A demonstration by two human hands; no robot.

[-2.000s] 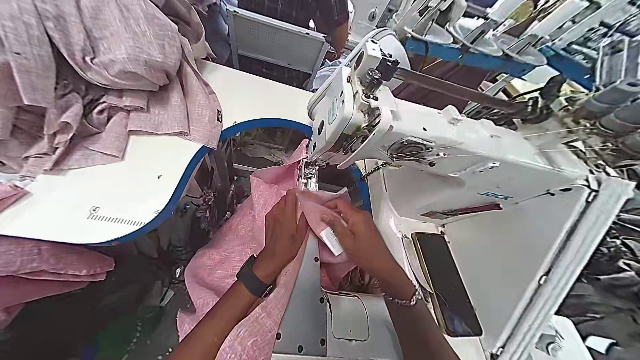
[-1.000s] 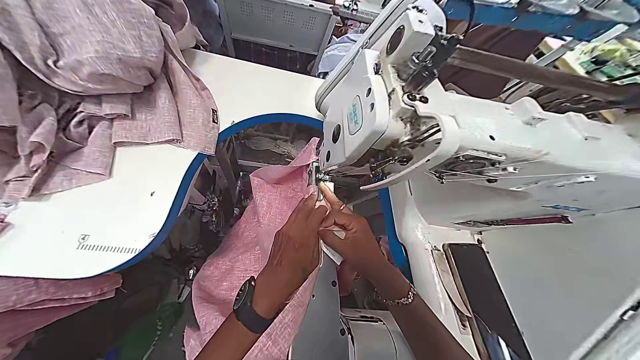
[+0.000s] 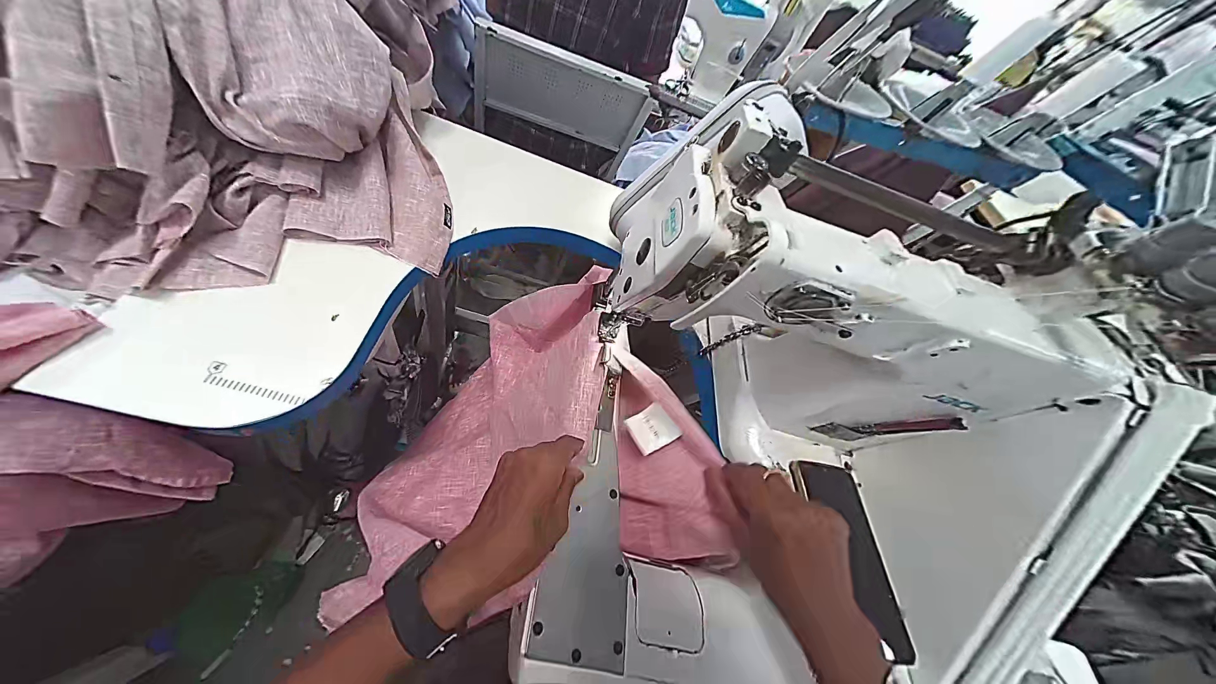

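Observation:
A pink woven fabric piece (image 3: 541,380) runs under the presser foot (image 3: 609,328) of a white Jack sewing machine (image 3: 845,275). My left hand (image 3: 527,503), with a dark watch on the wrist, grips the fabric's edge left of the narrow machine arm (image 3: 579,551). On the other side of that arm, my right hand (image 3: 784,513) holds the outer edge of the pink fabric; a ring shows on one finger. Between the hands, a small white label (image 3: 653,428) with writing lies on the right-hand fabric part. The fingertips of both hands are partly hidden.
Greyish-pink garments (image 3: 285,114) are heaped on the white table (image 3: 256,323) with a blue edge. More pink cloth (image 3: 95,465) hangs at the left. A dark phone (image 3: 855,541) lies right of my right hand. Thread cones (image 3: 1035,47) stand at the back right.
Both hands were close together near the presser foot; they have come back from it and moved apart. The white label, largely covered by the right hand a second ago, now lies uncovered.

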